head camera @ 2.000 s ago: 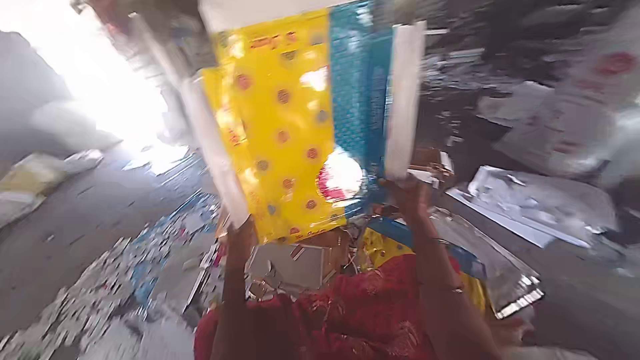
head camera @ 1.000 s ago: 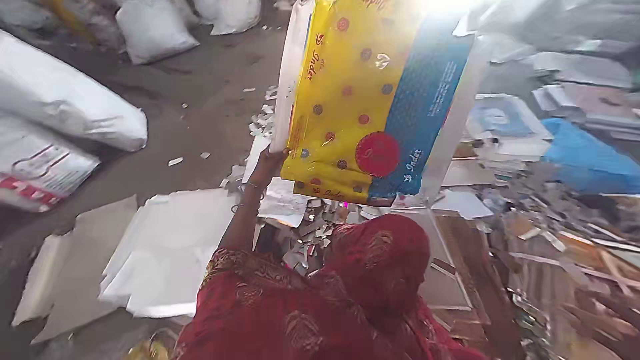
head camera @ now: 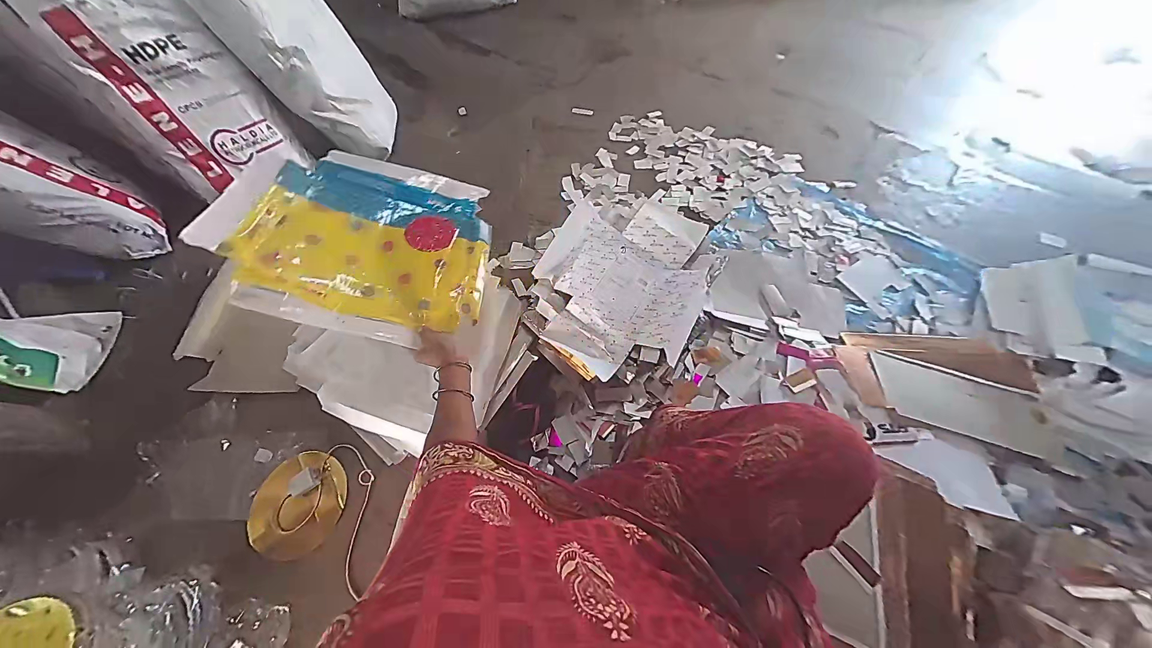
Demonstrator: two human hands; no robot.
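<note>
My left hand (head camera: 436, 349) grips the near edge of a yellow and blue printed plastic packaging sheet (head camera: 360, 252) with dots and a red circle. The sheet has white margins and is held flat over a stack of white sheets (head camera: 369, 378) on the floor at the left. Two bangles ring the wrist. My right hand is not in view. Red patterned cloth (head camera: 594, 540) covers my arm and lap. Printed white papers (head camera: 621, 279) lie right of the held sheet, among small paper scraps (head camera: 702, 171).
White sacks (head camera: 306, 72) with print stand at the upper left. A gold-coloured round disc (head camera: 297, 506) with a cord lies at lower left. Boards (head camera: 963, 396) and more scraps are at the right, with blue plastic film (head camera: 918, 243) beyond them.
The yellow and blue sheet, earlier held up in front, has moved left and down over the white sheets with my left hand. My right hand, on it two seconds ago, is out of view. The view has swung.
</note>
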